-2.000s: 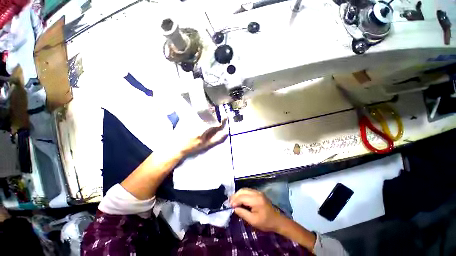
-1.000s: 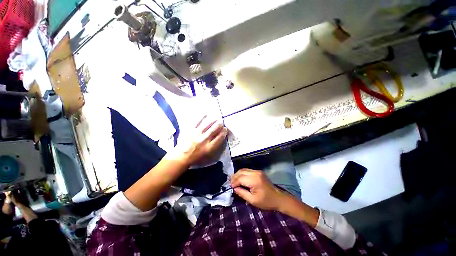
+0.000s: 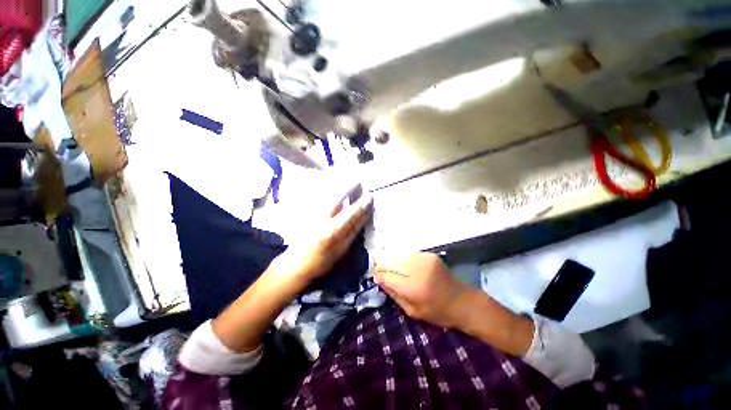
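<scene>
A navy fabric panel (image 3: 212, 248) lies on the white table, with white fabric (image 3: 300, 200) over and beside it, hard to tell from the table. My left hand (image 3: 333, 236) lies on the fabric, fingers pointing toward the presser foot and needle area (image 3: 363, 148) of the sewing machine (image 3: 449, 72). My right hand (image 3: 417, 284) pinches the fabric edge at the table's front, near my lap. Small navy strips (image 3: 201, 121) lie on the white surface. Bunched white and grey fabric (image 3: 321, 316) hangs below my hands.
Scissors (image 3: 621, 172) with red and yellow loops lie under the machine arm at right. A black mobile phone (image 3: 565, 290) rests on a white sheet (image 3: 633, 272) right of my lap. Brown cardboard (image 3: 94, 112) is at the table's left. Another machine (image 3: 32, 240) stands at far left.
My left hand has moved down from near the needle onto the fabric. My right hand has come up closer to it, still pinching the edge. The view has shifted too.
</scene>
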